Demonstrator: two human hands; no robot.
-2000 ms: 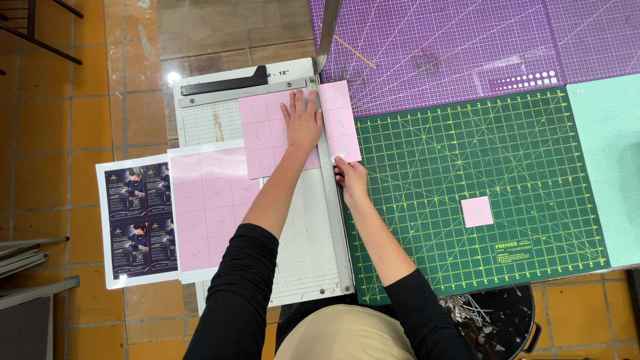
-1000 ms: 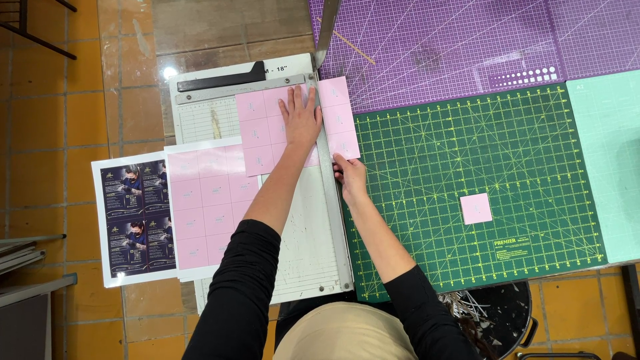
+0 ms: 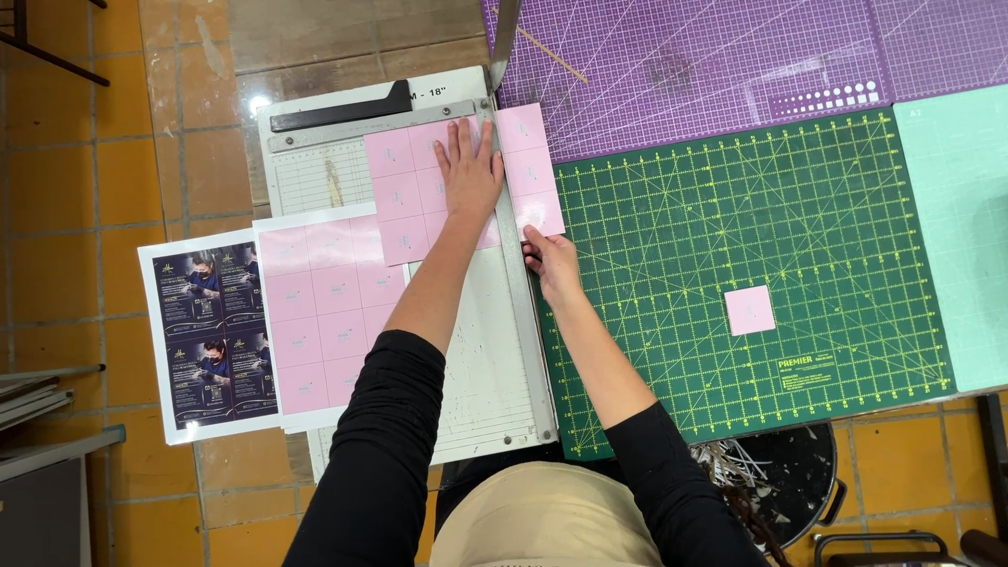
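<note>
A pink printed sheet [image 3: 398, 197] lies on the bed of a guillotine paper trimmer [image 3: 472, 370], against its top rail, with a strip of it past the metal cutting edge on the right. My left hand [image 3: 471, 173] rests flat on the sheet with its fingers spread, just left of that edge. My right hand [image 3: 551, 256] pinches the lower corner of the overhanging strip between thumb and curled fingers. The trimmer's blade arm [image 3: 504, 43] stands raised at the top. A small pink square card or stack [image 3: 750, 310] sits on the green cutting mat [image 3: 669, 354].
More pink sheets [image 3: 315, 291] and a dark printed sheet [image 3: 209, 339] overlap at the left, partly on the trimmer. A purple mat [image 3: 693, 71] and a mint mat [image 3: 953, 197] adjoin the green one. Below stands a black bin [image 3: 811, 488] with paper strips.
The pink sheet has shifted slightly left on the trimmer bed between the first earlier frame and now. Both hands have kept nearly the same places on it.
</note>
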